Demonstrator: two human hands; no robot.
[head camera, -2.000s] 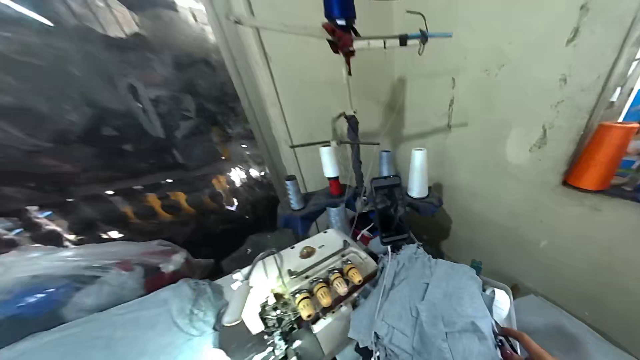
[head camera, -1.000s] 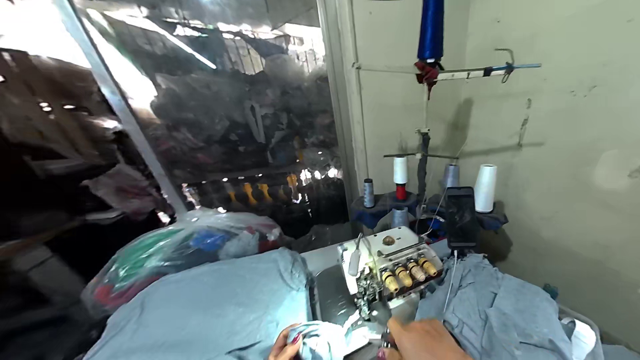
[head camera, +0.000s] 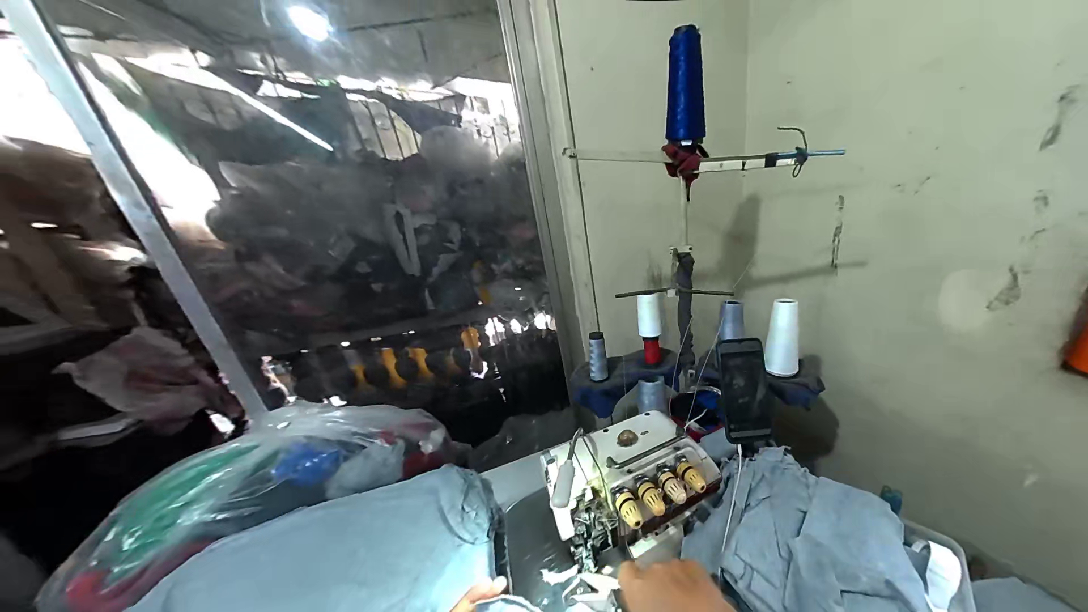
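An overlock sewing machine (head camera: 633, 463) with several yellow tension dials stands at the lower middle. At the bottom edge, my left hand (head camera: 480, 593) has its fingertips at the edge of a light blue-grey fabric piece (head camera: 507, 603); most of this hand is cut off. My right hand (head camera: 671, 586) is just below the machine's needle area, back of the hand up, its fingers hidden. White scraps (head camera: 586, 582) lie between the hands. Folded blue-grey fabric (head camera: 357, 544) lies left of the machine, and crumpled blue-grey fabric (head camera: 816, 527) is on the right.
A clear plastic bag (head camera: 212, 484) of coloured items lies at left. Behind the machine are thread cones (head camera: 782, 338), a phone (head camera: 745, 387) and a thread stand (head camera: 684, 212) with a blue cone (head camera: 686, 85). A plastic bin (head camera: 959, 565) stands right, near the wall.
The view has swung left since two seconds ago. My right hand, at the right edge by the fabric two seconds ago, is now in front of the machine. My left hand has come into view.
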